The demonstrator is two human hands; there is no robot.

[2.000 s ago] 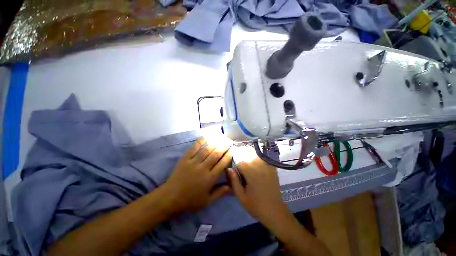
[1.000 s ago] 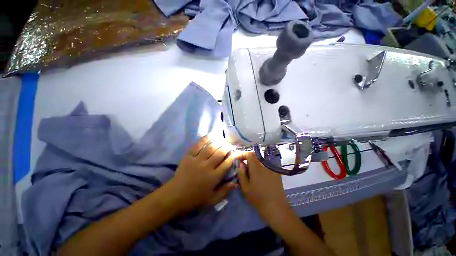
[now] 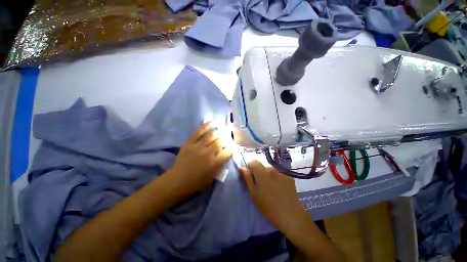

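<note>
A blue-grey garment piece [image 3: 179, 110] lies crumpled on the white table, with a pointed part spread behind my hands and the rest hanging over the front edge. My left hand [image 3: 202, 156] lies on the cloth just left of the needle area, fingers in bright glare. My right hand [image 3: 269, 189] holds the cloth's edge in front of the needle area. A small white label [image 3: 223, 171] shows beside my left fingers. The white sewing machine head [image 3: 338, 97] stands at the right. The glare and the metal guard [image 3: 320, 156] hide the needle and foot.
Scissors with a red handle loop [image 3: 342, 168] and a green one lie right of the needle area. A dark pointed tool [image 3: 390, 160] lies beyond. Blue-grey cloth [image 3: 281, 15] is heaped behind the machine. A brown plastic-wrapped packet [image 3: 102, 30] lies back left, near blue tape [image 3: 24, 117].
The cloth has turned at the needle area, and its pointed part now spreads further behind my hands. The label has moved up towards my left fingers. My right hand has moved slightly down.
</note>
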